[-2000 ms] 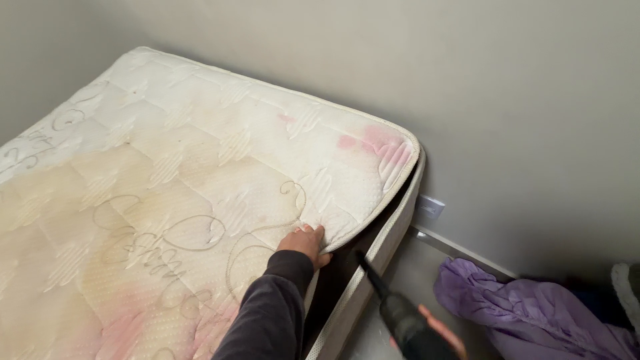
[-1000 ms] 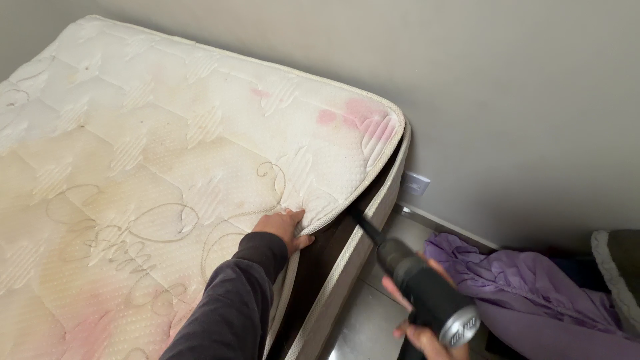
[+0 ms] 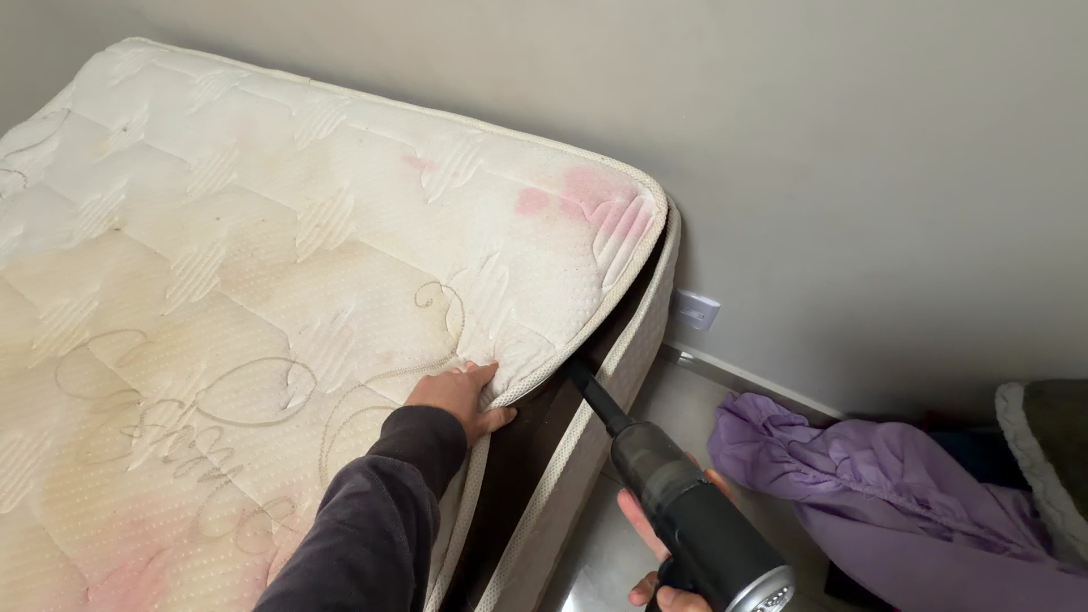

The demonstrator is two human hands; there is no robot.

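Note:
A stained white quilted mattress [image 3: 357, 229] fills the left and middle of the view, with its near right edge raised off the base beneath. My left hand [image 3: 459, 398] grips the piped edge, thumb under and fingers on top. In my right hand [image 3: 659, 544] is a black handheld vacuum cleaner [image 3: 697, 510] with a narrow crevice nozzle. The nozzle's tip lies in the dark gap between the mattress and the light-sided bed base [image 3: 586, 450], just right of my left hand. Part of my right hand is hidden behind the vacuum's body.
A grey wall [image 3: 816, 170] runs behind the bed, with a white wall socket [image 3: 695, 310] low beside the base's corner. Purple fabric [image 3: 892, 493] lies on the tiled floor [image 3: 688, 399] at the right, next to a dark green cloth with a pale fluffy edge [image 3: 1016, 450].
The vacuum has come further into view with my right hand, and its nozzle has moved up along the gap. My left hand still holds the mattress edge.

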